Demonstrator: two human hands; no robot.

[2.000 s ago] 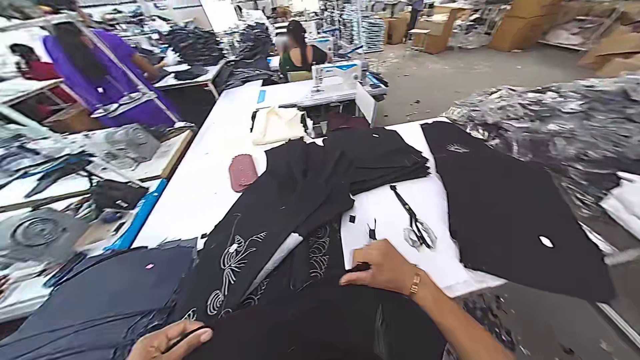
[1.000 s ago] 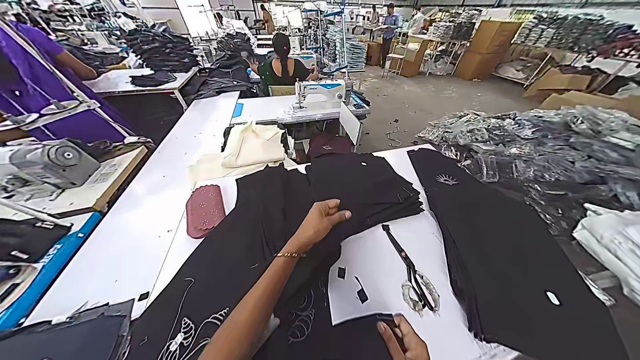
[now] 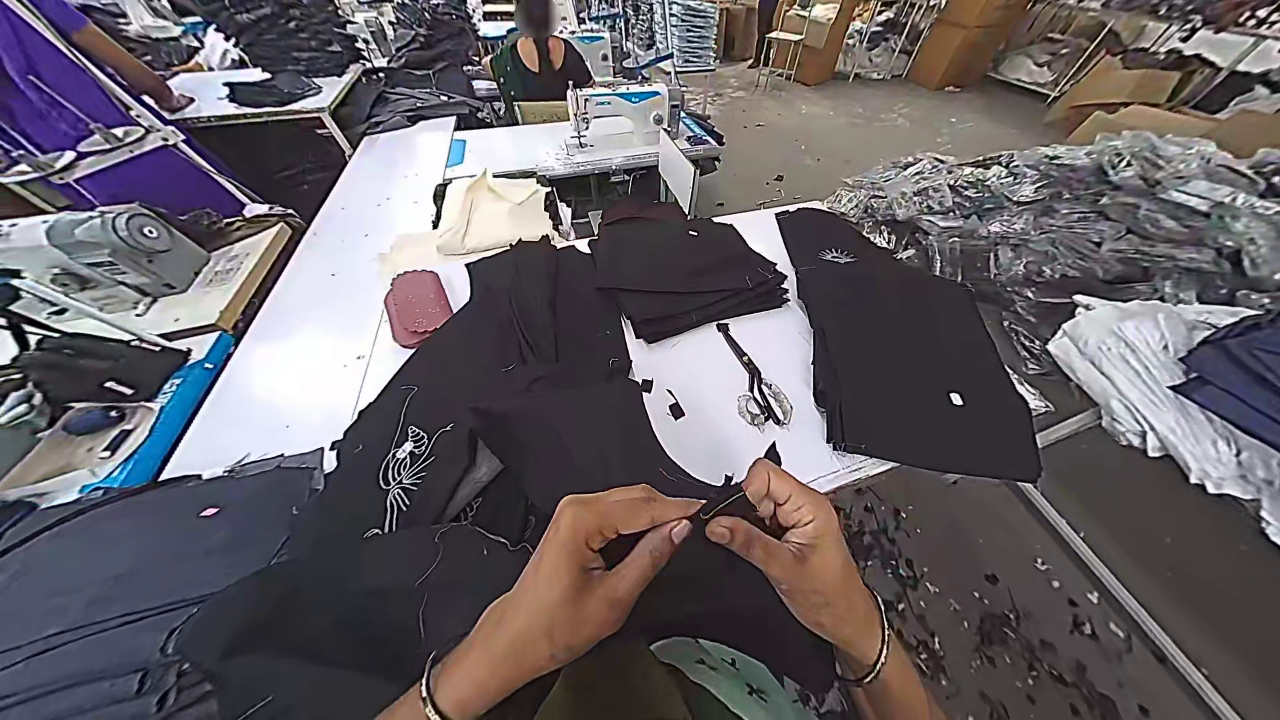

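My left hand [image 3: 610,550] and my right hand [image 3: 790,530] pinch the edge of a black fabric piece [image 3: 590,425] between thumbs and fingers, close together near the table's front edge. A light thread lies along the pinched edge. Scissors [image 3: 753,378] with wrapped handles rest on the white table beyond my right hand, beside small black scraps [image 3: 675,404]. Behind them is a stack of folded black cloth [image 3: 690,270]. More black cut panels [image 3: 900,350] with a pale motif lie at the right. White embroidery [image 3: 408,470] shows on black cloth left of my hands.
A dark red case [image 3: 418,308] and cream cloth [image 3: 495,213] lie on the table [image 3: 320,300]. Sewing machines stand ahead [image 3: 625,108] and at the left [image 3: 110,250]. Plastic-wrapped packs [image 3: 1080,210] are heaped at the right. One person sits ahead; another is at the left.
My left hand has come back from over the black cloth to join my right hand at the fabric edge. The scissors still lie on the table.
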